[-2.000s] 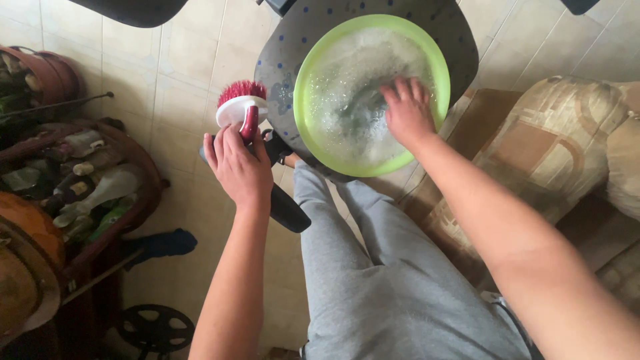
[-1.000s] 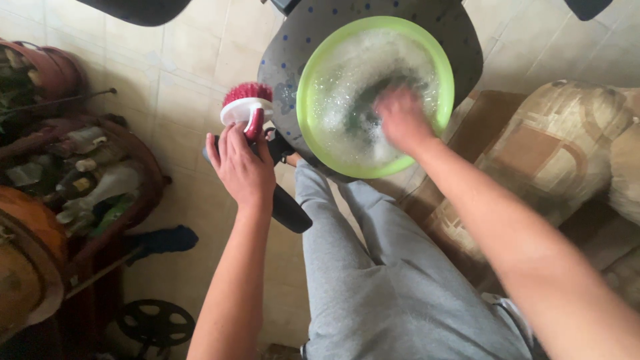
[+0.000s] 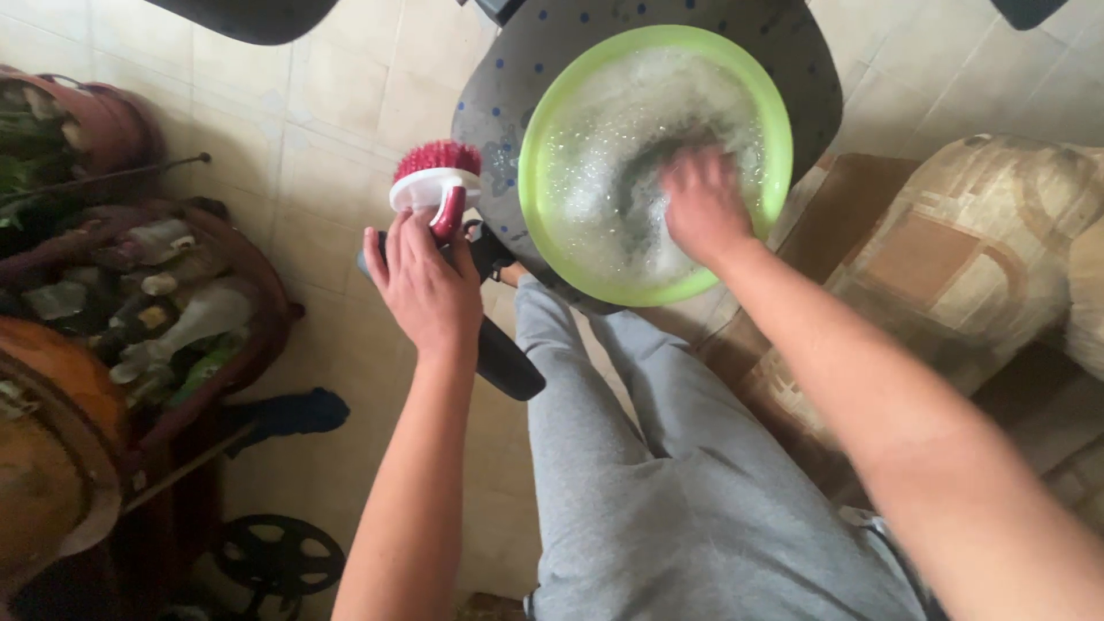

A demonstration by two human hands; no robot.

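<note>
A light green plastic basin [image 3: 532, 211] holding foamy water sits on the dark seat of a chair [image 3: 509, 86] with blue dots. My right hand [image 3: 709, 203] is in the suds right of the basin's middle, slightly blurred, its fingertips hidden by foam; nothing shows in it. My left hand [image 3: 431, 280] is left of the basin, over the chair's black armrest [image 3: 509, 360]. It is at the handle of a scrub brush [image 3: 435, 185] with red bristles facing up and a white body; how firmly the fingers close on it is partly hidden.
At the left stand a reddish tub [image 3: 263, 285] of bottles and other items, a pink pot [image 3: 112, 129] and an orange container [image 3: 65, 371]. A patterned cushioned seat [image 3: 957, 250] is at the right. Beige floor tiles [image 3: 336, 95] show around the chair.
My right hand has moved about within the foamy water, and the gap in the foam has changed shape. My left hand and the brush have stayed in about the same place.
</note>
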